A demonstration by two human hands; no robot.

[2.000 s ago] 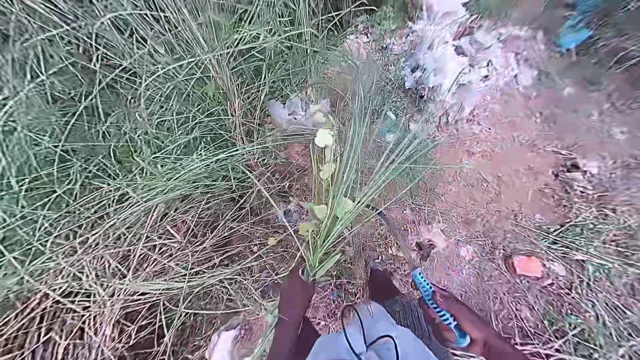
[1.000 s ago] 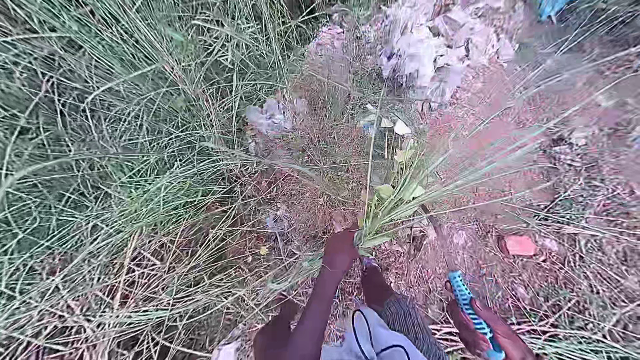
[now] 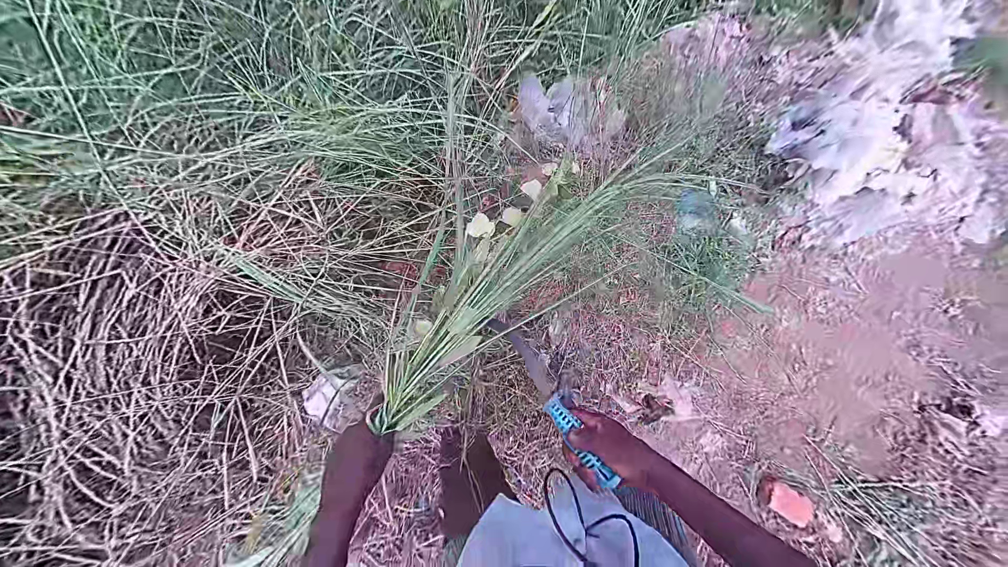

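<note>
My left hand (image 3: pixel 364 449), low and left of the middle, is closed around the lower ends of a bundle of long green grass (image 3: pixel 492 291). The bundle fans up and to the right, with several pale yellow-green leaves (image 3: pixel 480 226) among the blades. My right hand (image 3: pixel 605 445) grips the blue patterned handle of a sickle (image 3: pixel 534 362). Its dark blade points up and left, and the tip is partly hidden behind the grass bundle.
Tall green grass (image 3: pixel 331 102) stands across the top left, with dry stalks (image 3: pixel 134 370) below it. Whitish litter (image 3: pixel 874 150) lies at the upper right, and a pale plastic scrap (image 3: pixel 563 110) at the top middle. A reddish brick piece (image 3: pixel 790 504) rests on the soil at the lower right.
My left hand with the grass bundle has moved left and down, away from where it reached a second ago. The right hand still holds the sickle.
</note>
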